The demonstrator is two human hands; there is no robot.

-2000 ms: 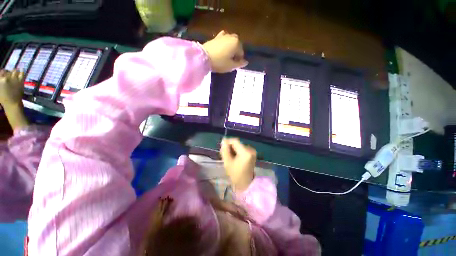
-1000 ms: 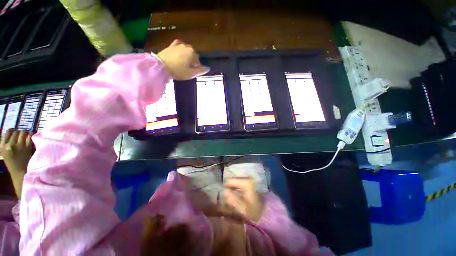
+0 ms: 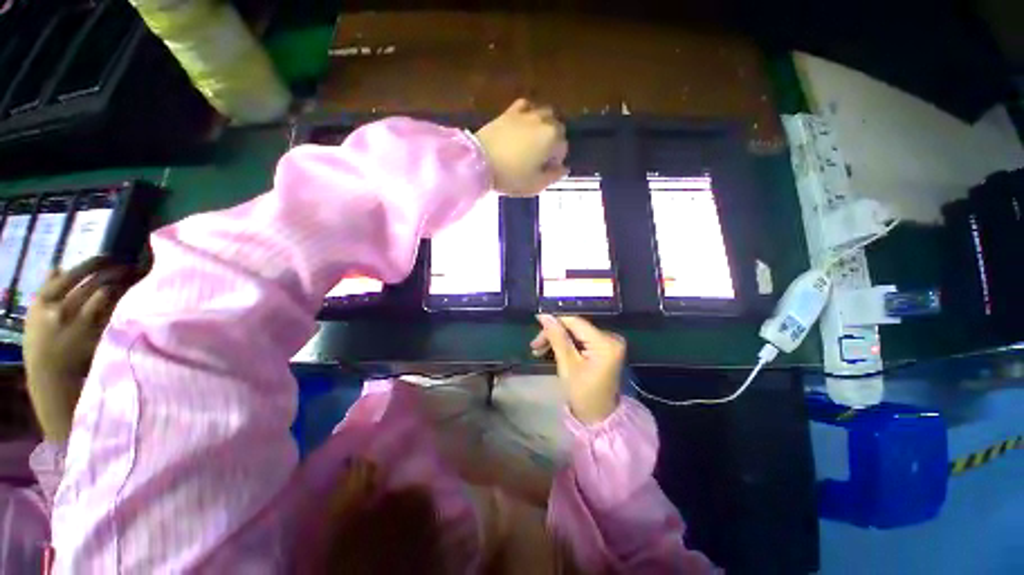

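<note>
Four phones with lit white screens lie side by side in a black foam tray [image 3: 631, 225]. The leftmost is mostly covered by my left sleeve; the second phone [image 3: 467, 258], third phone [image 3: 575, 242] and fourth phone [image 3: 692, 242] show more. My left hand [image 3: 526, 148] is curled closed over the top left corner of the third phone; anything inside it is hidden. My right hand [image 3: 584, 357] pinches at the bottom edge of the third phone. The white cable [image 3: 707, 401] runs toward this hand; its plug is hidden by the fingers.
A white adapter block [image 3: 800, 311] lies right of the tray on a white power strip [image 3: 837, 281]. A brown board [image 3: 539, 56] is behind. A yellow-wrapped post [image 3: 213, 56] stands upper left. Another person's hand [image 3: 70, 326] is over phones at left. A blue stool [image 3: 881, 466] is lower right.
My left hand has moved right from the second phone's top to the third phone's. My right hand has risen from below the bench edge to the third phone's bottom edge.
</note>
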